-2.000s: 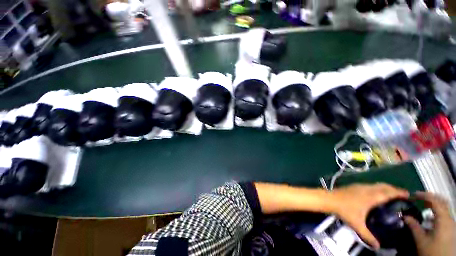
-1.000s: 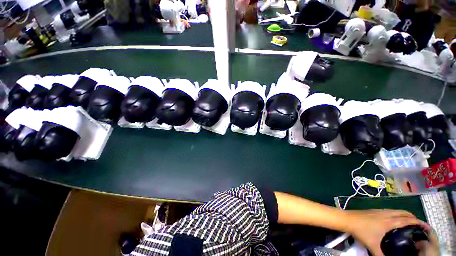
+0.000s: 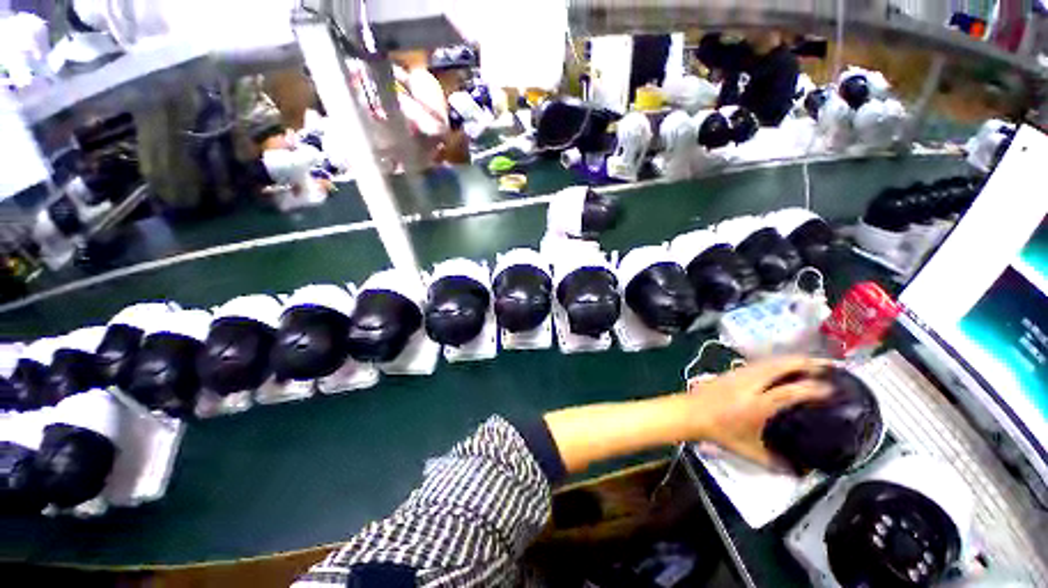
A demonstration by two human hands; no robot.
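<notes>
My left hand (image 3: 753, 414) is bare, below a checked sleeve, and rests on the black ball of a white-and-black camera (image 3: 833, 423), its fingers spread over the left and upper side. The camera's white base lies below the hand. A second camera (image 3: 894, 534) stands close in front at the lower right, with its black face and ring of pale LEDs turned up. No hand touches this one. My right hand is not in view.
A long row of cameras (image 3: 457, 308) stands across the green bench (image 3: 379, 459). Small parts box (image 3: 764, 324), red packet (image 3: 862, 316), keyboard (image 3: 937, 414) and monitor (image 3: 988, 276) are at the right. A white post (image 3: 356, 149) rises behind the row. More cameras stand at the far bench.
The view has tilted up and turned right, showing the monitor. My left hand and its camera appear higher, and the LED-faced camera has come into view. My right hand, seen two seconds ago, is out of view.
</notes>
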